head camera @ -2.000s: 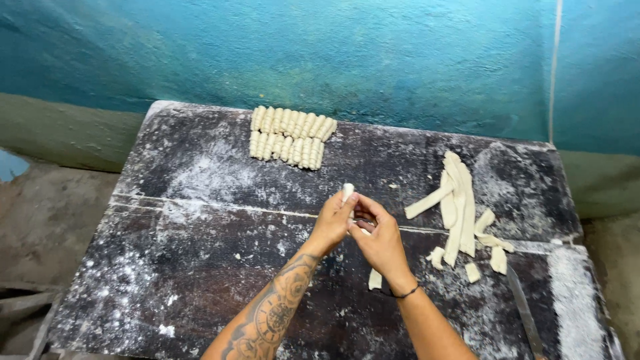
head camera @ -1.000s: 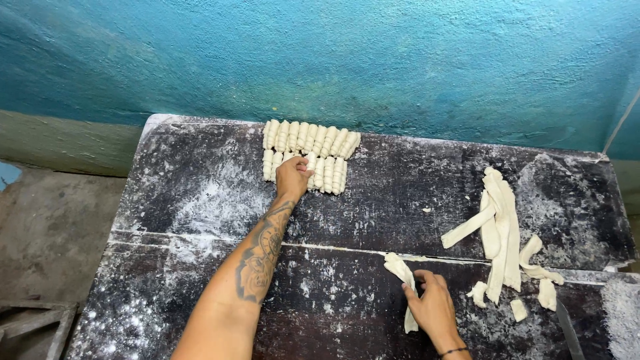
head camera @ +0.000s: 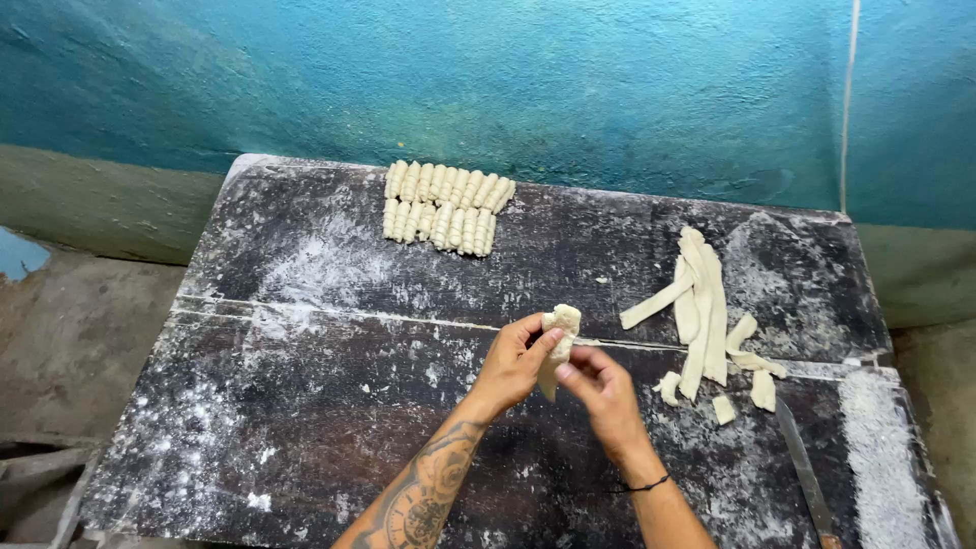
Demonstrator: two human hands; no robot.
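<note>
A strip of pale dough (head camera: 563,335) is held up over the middle of the table, its lower end hanging down. My left hand (head camera: 512,364) pinches its upper part between thumb and fingers. Just below and to the right, my right hand (head camera: 606,389) has its thumb and fingertips on the strip's edge. Spiral-rolled dough pieces (head camera: 438,206) lie side by side in two rows at the table's back edge. To the right of my hands is a pile of long dough strips (head camera: 703,313), with short dough scraps (head camera: 723,409) beside it.
A knife (head camera: 802,465) lies at the right, blade pointing toward the scraps. The dark, floured wooden table (head camera: 305,442) has a seam across it and thick flour (head camera: 881,457) along its right side. Behind it stands a blue wall (head camera: 488,84).
My left hand has come back from the rolled pieces to the dough strip, which my right hand alone held a second ago. The strip is now between both hands.
</note>
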